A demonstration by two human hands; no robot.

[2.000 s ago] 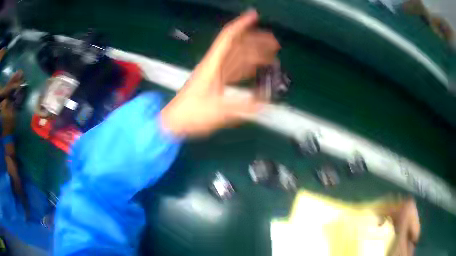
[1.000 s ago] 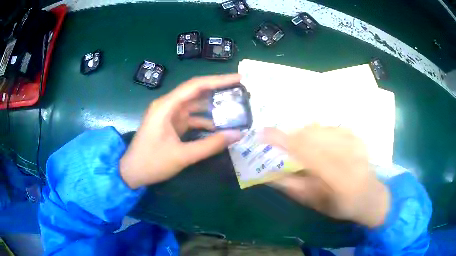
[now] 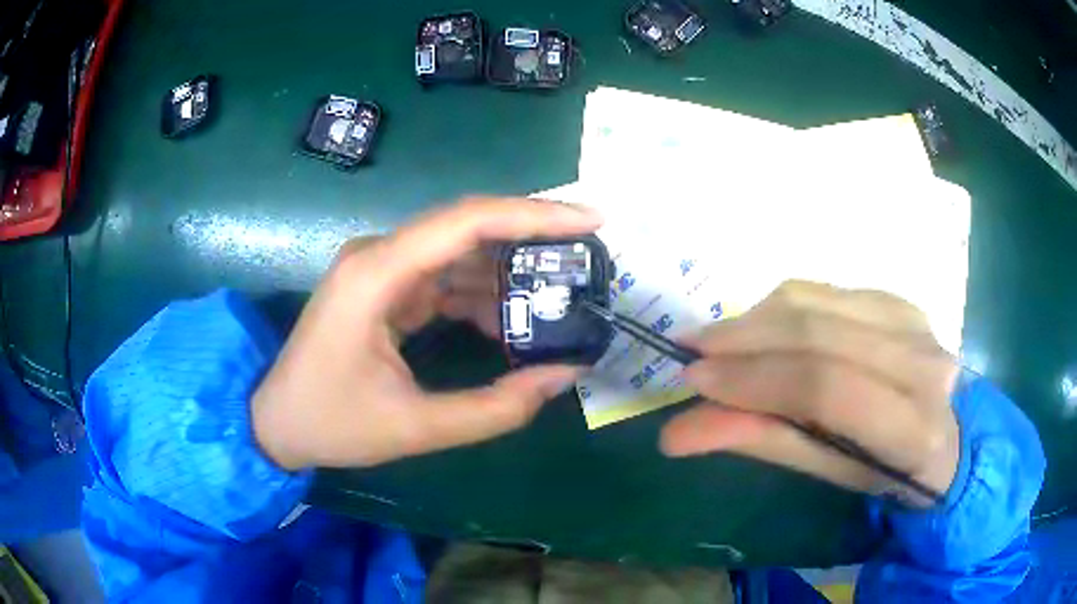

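My left hand [image 3: 390, 342] holds a black rounded-square watch housing [image 3: 553, 336] by its edges, thumb below and fingers above. Its open inside faces me, with silvery and white parts and a white-outlined rectangle at its left. My right hand [image 3: 827, 378] holds dark tweezers [image 3: 650, 336] like a pen. Their tips are at the housing's inside, right of its centre; whether they grip anything cannot be told. Behind the housing and under my right hand lie white backing sheets [image 3: 756, 201] with blue 3M print and yellow edges, partly glaring.
Several other black housings [image 3: 343, 130] lie along the far side of the green bench [image 3: 272, 260]. A small black unit [image 3: 931, 130] lies by the sheets' upper right corner. A red tray [image 3: 41, 201] with black items stands at the upper left. A worn white strip [image 3: 945, 71] runs at the upper right.
From a reach over the far side, my left hand came back with a housing and is now steady with it. My right hand moved from the sheets, and its tweezers now reach the housing.
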